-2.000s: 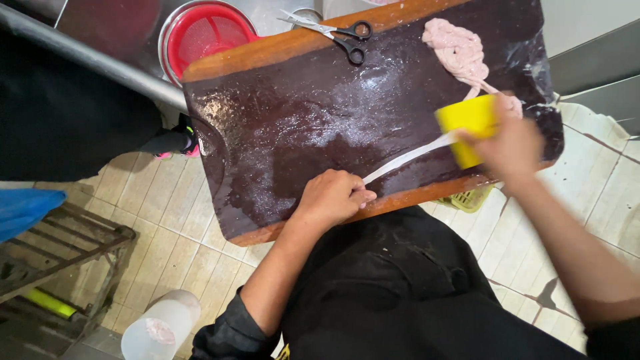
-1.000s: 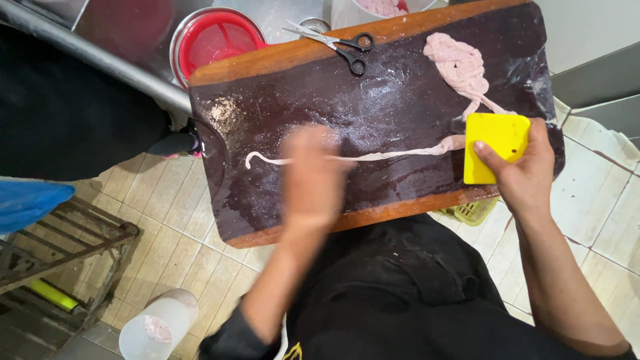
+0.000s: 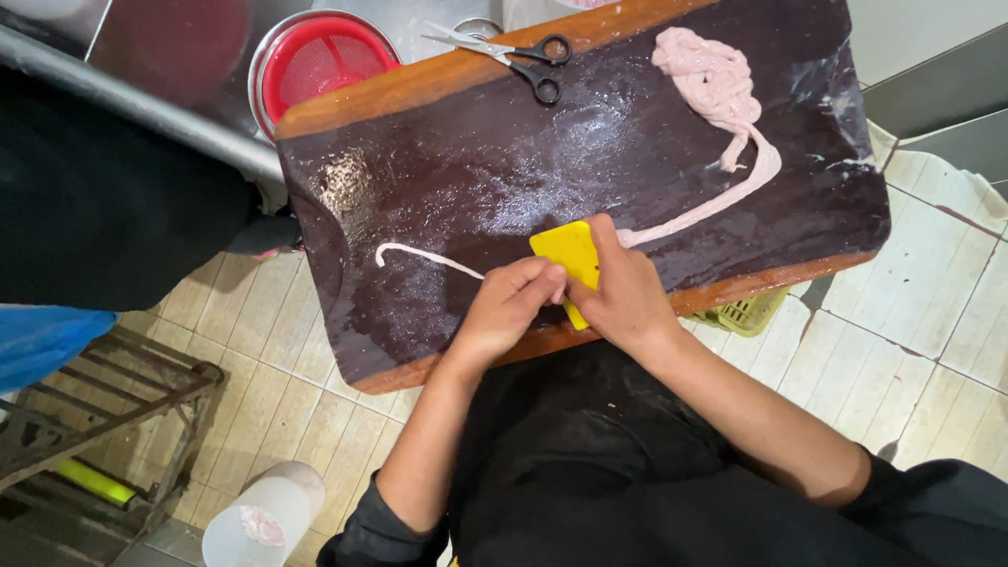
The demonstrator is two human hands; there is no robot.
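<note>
A long, pale pink strip of what looks like animal intestine (image 3: 705,206) runs across a dark wooden board (image 3: 441,173). Its far part lies in a coiled pile at the upper right, and its thin end curls at the left. My right hand (image 3: 634,295) grips a yellow scraper (image 3: 571,264), which stands over the strip near the board's front edge. Close beside it, touching or nearly so, my left hand (image 3: 512,307) pinches the strip between thumb and fingers. The part of the strip under both hands is hidden. Black-handled scissors (image 3: 516,57) lie across the board's back rim.
Behind the board, a red strainer (image 3: 327,67) sits in a metal bowl on a steel surface. A person in dark clothes (image 3: 102,197) stands at the left. Below are a metal rack (image 3: 118,425), a translucent container (image 3: 264,516) and a yellow-green basket (image 3: 744,313) under the board.
The scraper and my right hand have moved left from the board's right side to its middle. My left hand, blurred over the strip a second ago, is now beside the scraper.
</note>
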